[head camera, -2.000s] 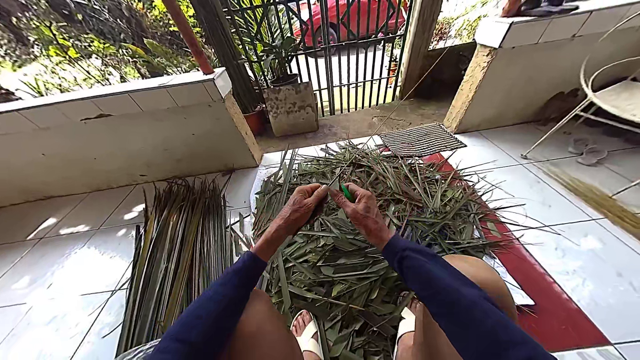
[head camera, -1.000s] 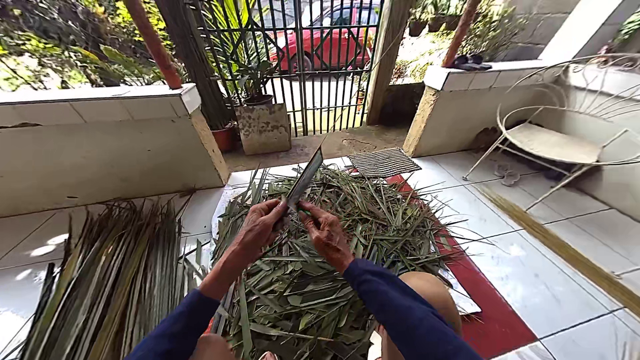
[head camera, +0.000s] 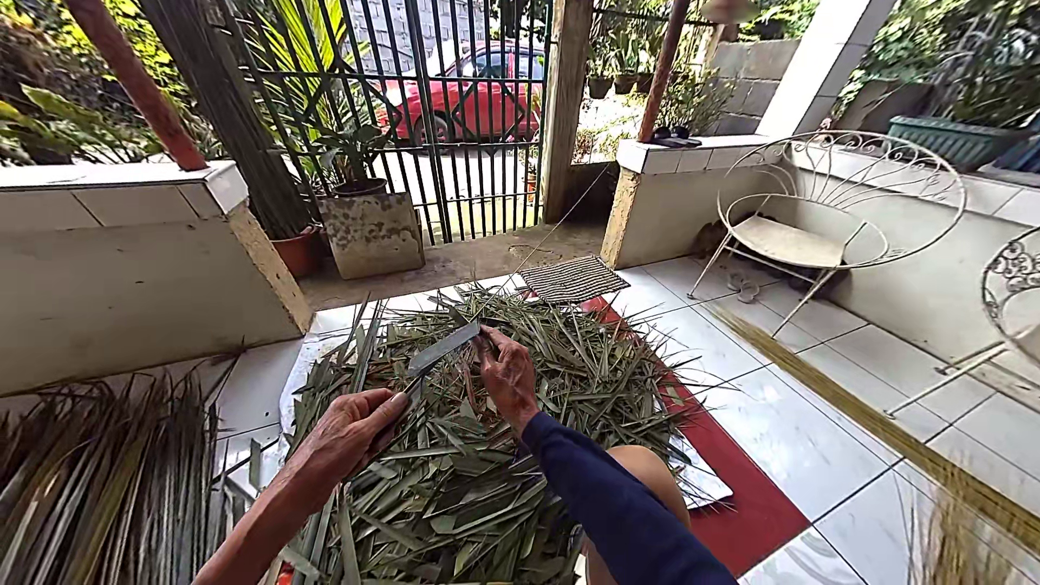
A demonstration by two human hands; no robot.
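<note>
My left hand (head camera: 351, 435) pinches the near end of a flat grey-green strip (head camera: 445, 348), which looks like a palm leaflet. At the strip's far end are the curled fingers of my right hand (head camera: 509, 380); whether they also hold a small tool is hidden. Both hands are over a broad heap of cut green leaf pieces (head camera: 479, 504), spread on a white sheet (head camera: 705, 479) over a red mat (head camera: 751, 512). A bundle of long leaf strips (head camera: 106, 487) lies on the floor at the left.
Long thin yellowish ribs (head camera: 845, 398) lie across the tiles at the right, near a white metal chair (head camera: 788, 240). Beyond the heap are a striped mat (head camera: 574, 279), a concrete planter (head camera: 372, 236) and a barred gate (head camera: 439, 130). Low walls stand on both sides.
The strip pointed upward from my hands one second ago; now it slants up to the right between them. My hands are farther apart. The green-handled tool seen two seconds ago is not visible now.
</note>
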